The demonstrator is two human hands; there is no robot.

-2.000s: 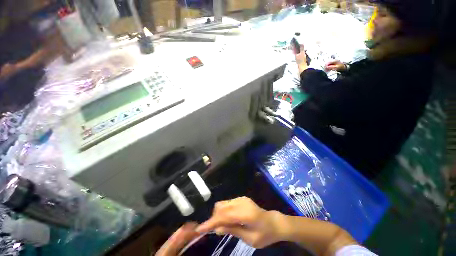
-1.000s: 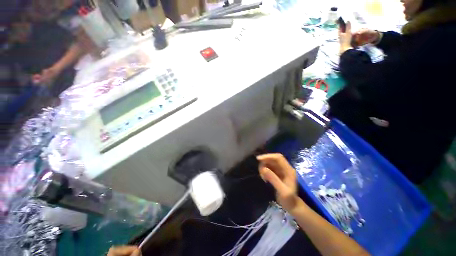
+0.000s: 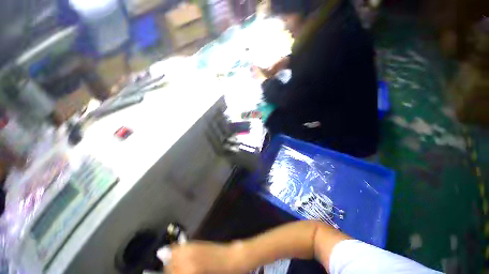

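My right hand [image 3: 201,258] is at the winding posts [image 3: 165,253] on the front of the off-white winding machine [image 3: 161,155]. Its fingers are blurred and I cannot tell whether they hold a cable. White cables [image 3: 276,266] show below my right forearm at the bottom edge. My left hand is not in view. The tying head [image 3: 228,136] is at the machine's far right end. Coiled cables [image 3: 317,207] lie in the blue tray [image 3: 370,184], to the right of the machine.
A person in dark clothes [image 3: 324,75] sits beyond the tray. The control panel [image 3: 69,200] is at left, with a red switch [image 3: 123,132] on the machine top. Clear plastic bags [image 3: 32,187] lie at far left. Green floor [image 3: 423,155] shows at right.
The view has swung right, so the machine sits further left. The posts, a spinning white blur one second ago, now show partly behind my right hand, which has moved onto them. My left hand has left view.
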